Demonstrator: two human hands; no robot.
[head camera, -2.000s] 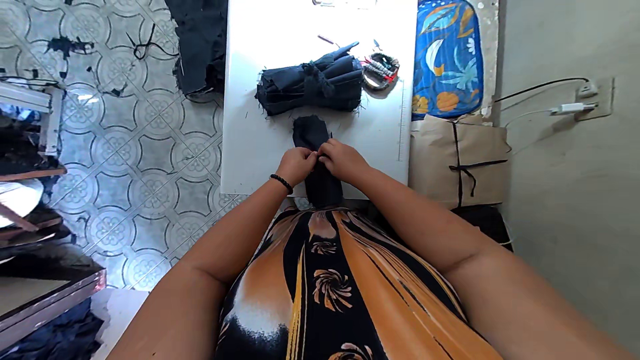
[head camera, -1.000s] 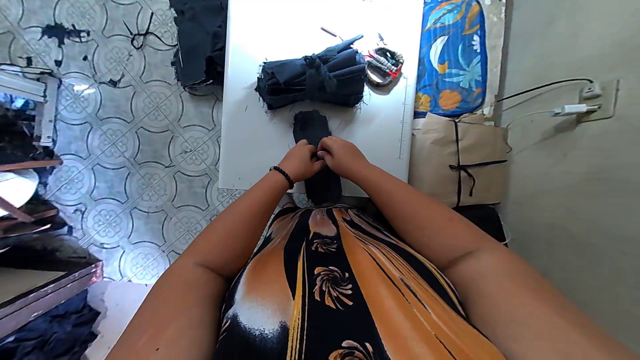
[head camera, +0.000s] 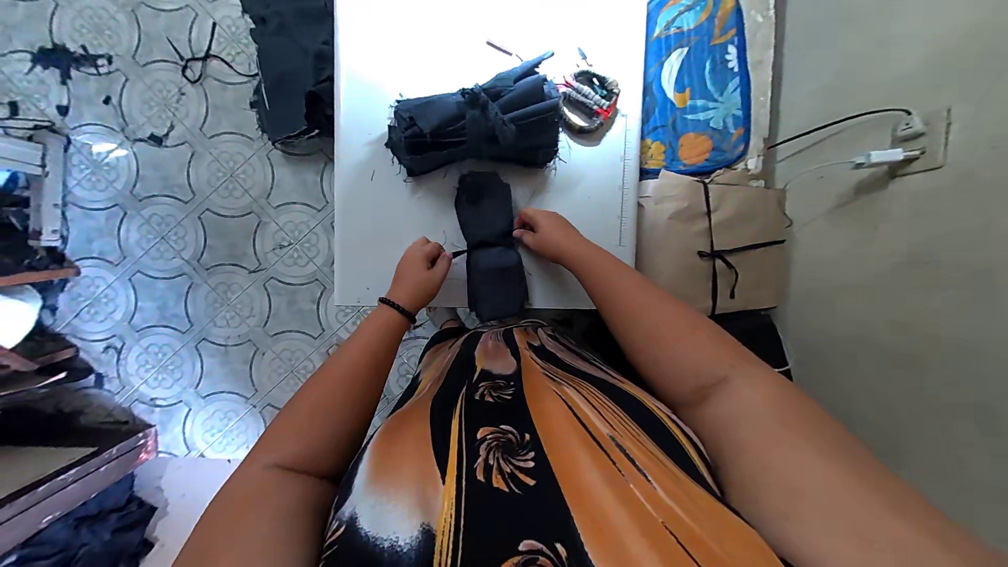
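A narrow bundle of dark cloth (head camera: 496, 283) lies lengthwise at the near edge of the white table (head camera: 394, 276), cinched at its middle by a thin dark strip. My left hand (head camera: 423, 272), a beaded bracelet on its wrist, pinches one end of the strip left of the bundle. On the right, my right hand (head camera: 545, 234) has its fingers closed against the bundle's side at the cinch; the strip's other end is mostly hidden in them. Just beyond lies a larger roll of dark cloth (head camera: 449, 130), tied round with a cloth strip.
Thread snips or a similar wrapped-handle tool (head camera: 589, 101) lie beside the large roll. Dark cloth (head camera: 291, 75) hangs at the table's left edge. To the right are a tied brown paper package (head camera: 669, 252) and a blue patterned cushion-like item (head camera: 697, 87). A charger sits in the wall outlet (head camera: 933, 142).
My hands were together over the narrow bundle's middle; they have moved apart to its two sides, and the cinched middle and the strip now show.
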